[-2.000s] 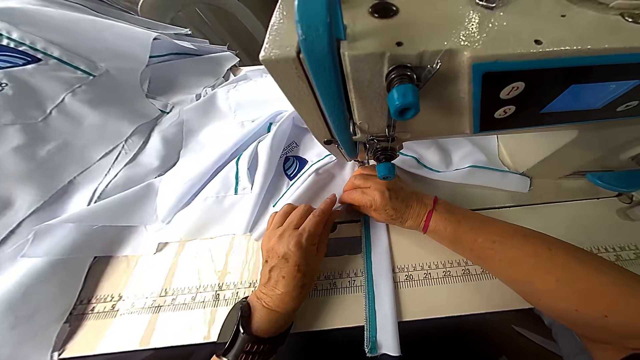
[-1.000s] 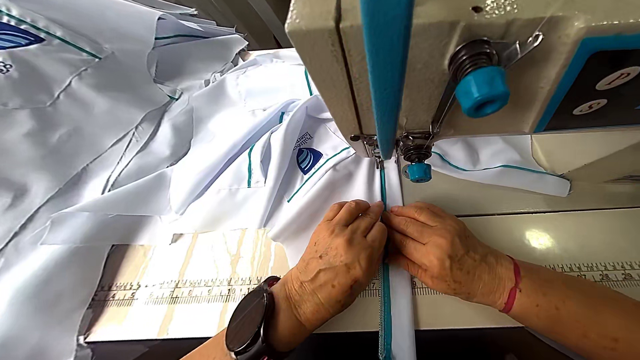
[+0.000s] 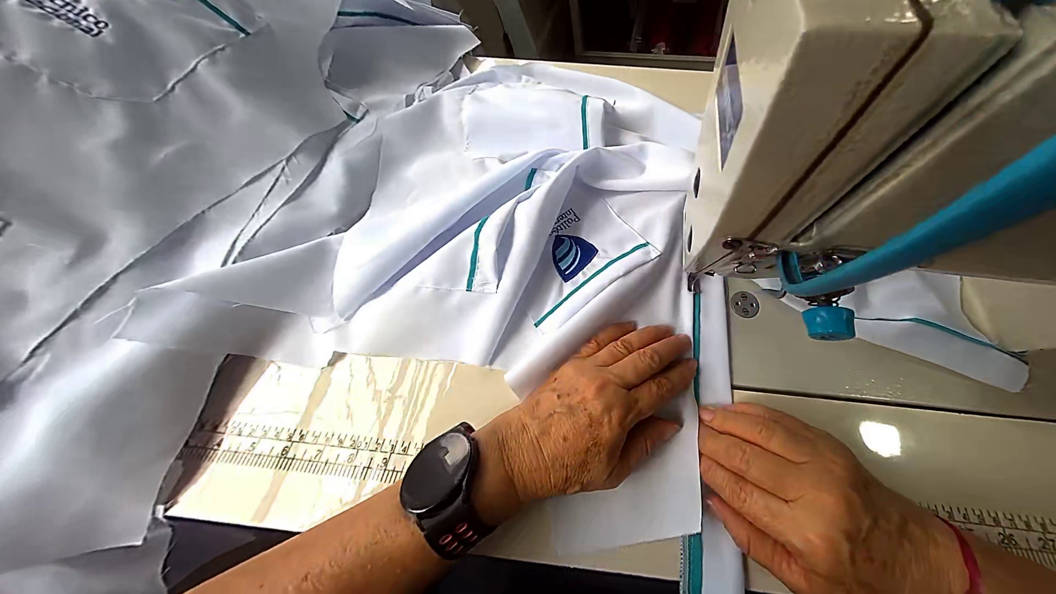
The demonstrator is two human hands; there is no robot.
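My left hand lies flat on the white fabric, its fingertips close to a white strip with teal piping. On the strip's right side rests my right hand, fingers together, pressing its edge; nothing is gripped. The strip runs under the presser foot of the sewing machine, just ahead of both hands. An embroidered blue emblem and a teal-edged pocket show on the bunched fabric left of the needle area, whose needle tip cannot be made out.
White garment pieces are heaped along the left side. A measuring scale runs along the table's front. A blue knob is on the machine, and another teal-trimmed white piece lies behind it at the right.
My left hand has moved off the strip onto the fabric at its left, which now lies flat alongside the teal piping. My hands have parted. The view has shifted a lot.
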